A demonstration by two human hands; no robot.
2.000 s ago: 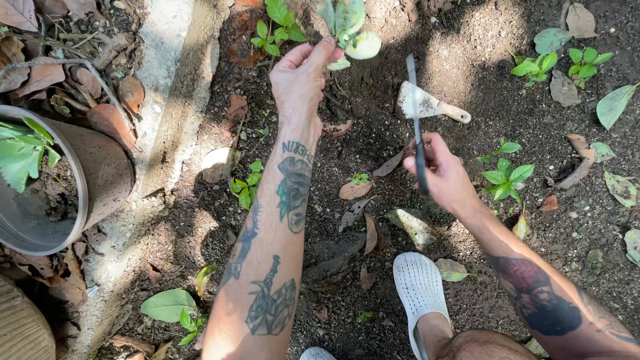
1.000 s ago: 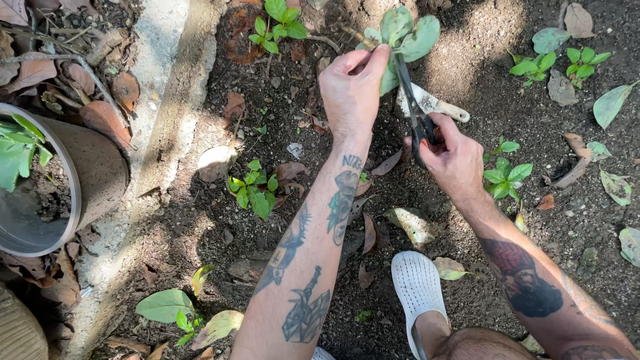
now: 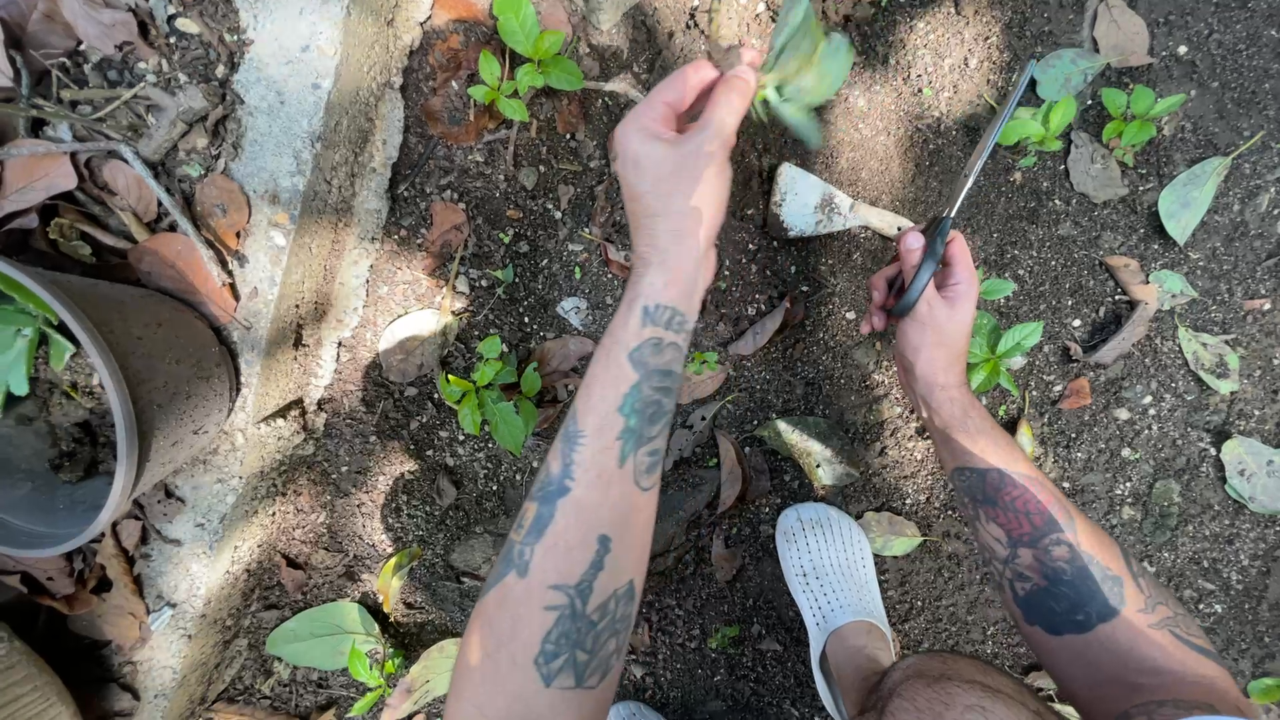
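My left hand (image 3: 690, 150) pinches a leafy green plant cutting (image 3: 805, 70) between thumb and fingertips at the top centre; its leaves are blurred and its stem is mostly hidden. To the right, my right hand (image 3: 930, 290) holds scissors (image 3: 975, 160) by their black handles, the metal blades pointing up and away from the cutting. The blades look closed together. Between the hands, a putty knife (image 3: 815, 203) with a soil-stained blade and a pale handle lies on the soil, its handle end close to my right fingers.
A plastic pot (image 3: 170, 370) holding soil and a green plant lies tilted at the left, beside a concrete edging (image 3: 290, 200). Small seedlings (image 3: 492, 395) and dry leaves (image 3: 810, 447) dot the soil. A white perforated clog (image 3: 835, 580) on my foot is at the bottom.
The scissors, at the cutting's stem a second ago, have moved right and away from it in my right hand. My left hand still holds the cutting.
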